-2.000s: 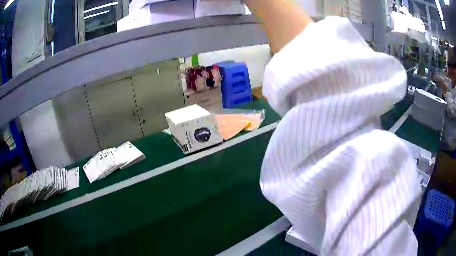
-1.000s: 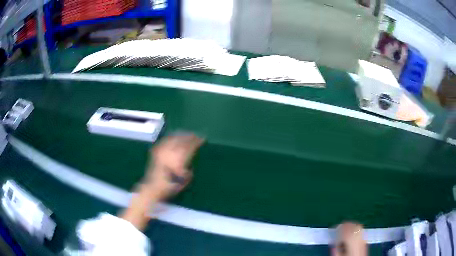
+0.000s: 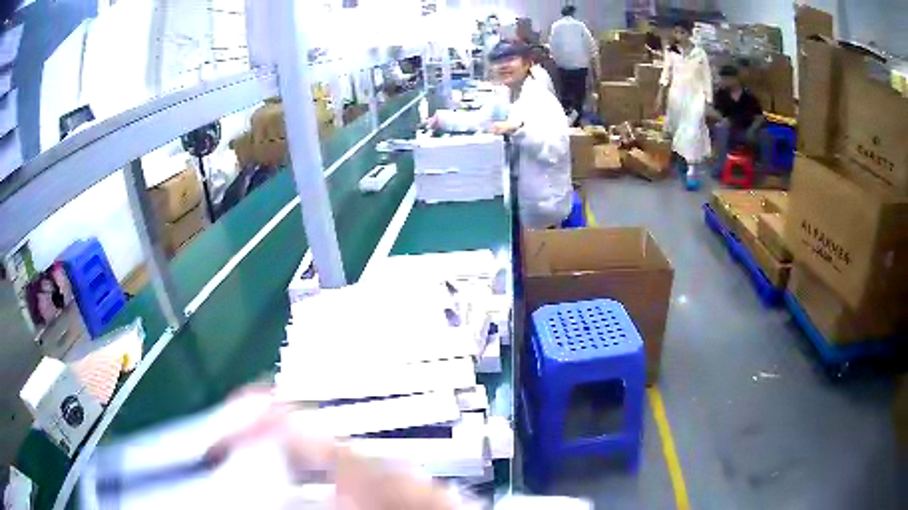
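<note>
My right hand (image 3: 274,438), heavily blurred, reaches in from the bottom, with the forearm running to the lower right. Its fingers are on a blurred white watch box (image 3: 164,453) with a dark strap picture, at the lower left over the green belt. The hand appears closed on the box's right end. My left hand is not in view. Many white watch boxes (image 3: 378,344) lie piled in rows on the side worktop just right of the hand.
A grey post (image 3: 309,149) rises beside the pile. A blue stool (image 3: 587,388) and an open brown carton (image 3: 597,259) stand right of the worktop. White cartons (image 3: 460,164) are stacked farther along, beside a person in white (image 3: 543,139).
The view has swung right, to the pile and the aisle. My right hand is now on a watch box; my left hand has left the view. The lone box seen on the belt is out of view.
</note>
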